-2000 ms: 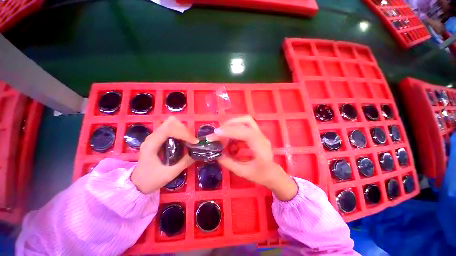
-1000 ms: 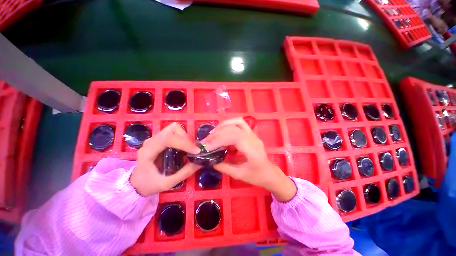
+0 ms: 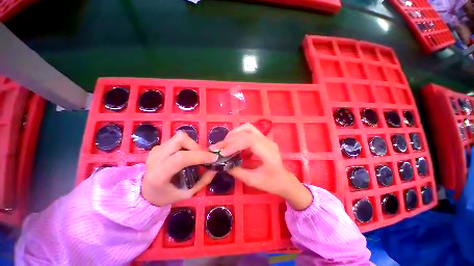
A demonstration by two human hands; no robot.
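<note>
My left hand and my right hand meet over the middle of the main red tray. Between their fingertips they hold a round black disc, tilted, with a small green spot at its upper edge. Fingers cover part of it. A dark glossy piece, perhaps a second disc, shows inside the curl of my left hand. Black discs sit in pockets at the left and centre of the tray. A clear crinkled film lies over top-row pockets. A red loop shows just beyond my right hand.
A second red tray with discs in its nearer rows adjoins at the right. More red trays stand at far left, far right and across the green bench. A grey post slants at left.
The held disc has turned and tilted between my fingertips. My left fingers have closed further over it. The trays sit slightly shifted in the view.
</note>
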